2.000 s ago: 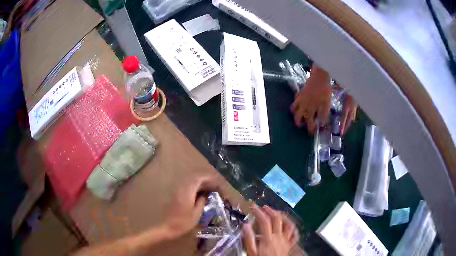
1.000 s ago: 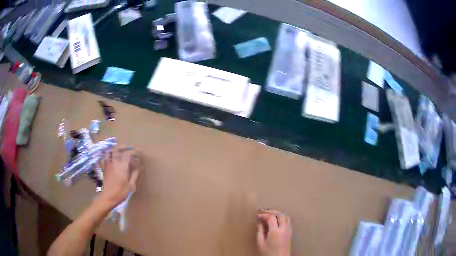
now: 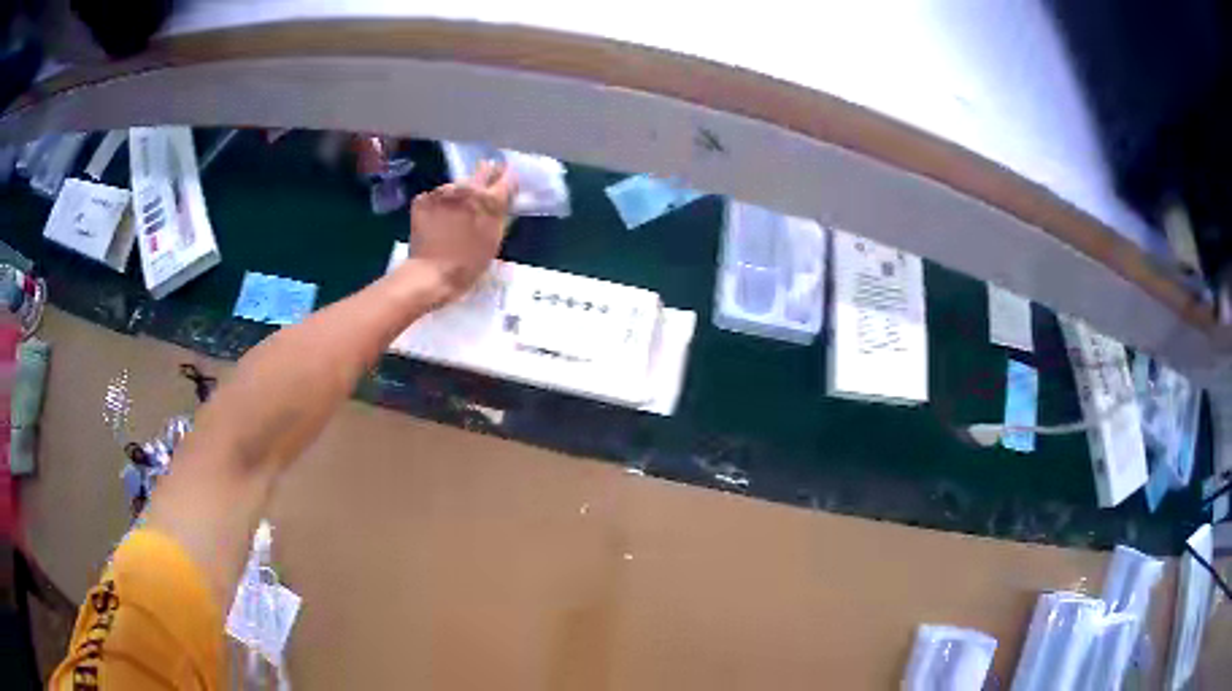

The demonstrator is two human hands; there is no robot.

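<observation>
My left hand reaches over the green belt from the lower left, arm stretched out in a yellow sleeve. Its fingertips overlap the near left part of a clear blister tray; whether they grip it, I cannot tell. The shelf edge cuts off the tray's far side. A white retail box lies sideways just below the hand, with a white flap or paper at its right end. My right hand is not in view.
Bagged parts lie partly behind my forearm on the cardboard bench. Empty trays stand at the lower right. More boxes, a tray and blue cards lie on the belt. The grey shelf edge crosses above it.
My left hand has left the bagged parts and moved up over the belt to the tray. My right hand has gone out of view. The shelf edge now covers more of the belt's far side.
</observation>
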